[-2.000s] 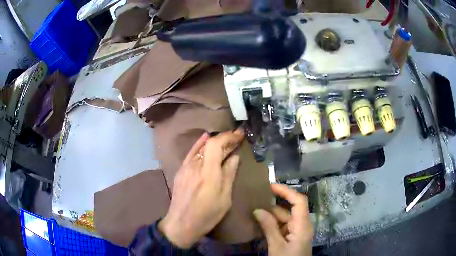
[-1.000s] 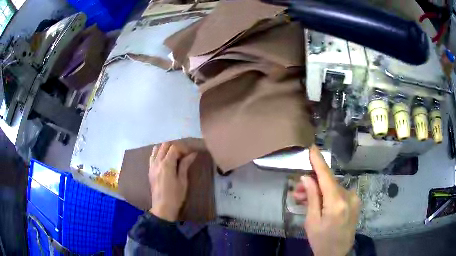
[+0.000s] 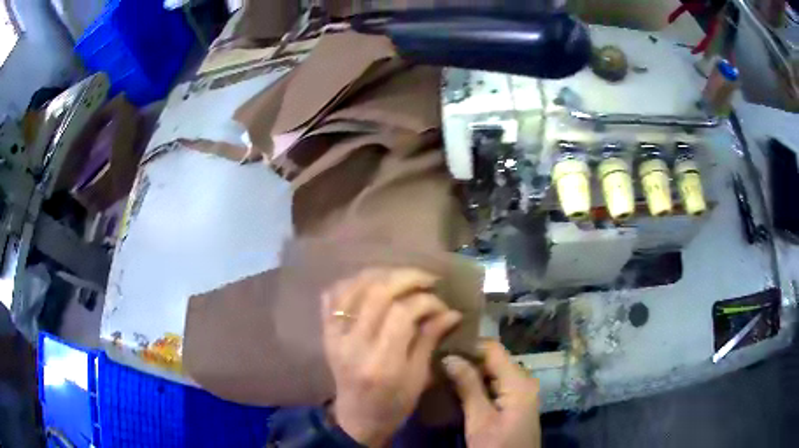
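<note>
Brown fabric pieces (image 3: 399, 206) lie in a heap left of the overlock machine head (image 3: 517, 105) and reach down to my hands. Another flat brown piece (image 3: 236, 337) lies at the front left of the table. My left hand (image 3: 381, 346) is on the blurred brown fabric with its fingers bent, holding it. My right hand (image 3: 495, 394) is just right of it, thumb and fingers pinching the fabric's right edge. The hands are close together in front of the presser foot area, over the silver metal plate (image 3: 496, 276), which is mostly covered.
A black tube (image 3: 499, 42) hangs above the machine. Four cream tension knobs (image 3: 574, 188) are on its front. A thread cone (image 3: 720, 87), a black flat rectangle (image 3: 786, 179) and a small tray (image 3: 745, 325) are at the right. Blue crates (image 3: 131, 394) stand at the left.
My left hand has moved right from the flat piece, and my right hand has moved left and down beside it. Fabric now extends under both hands. The view has shifted too.
</note>
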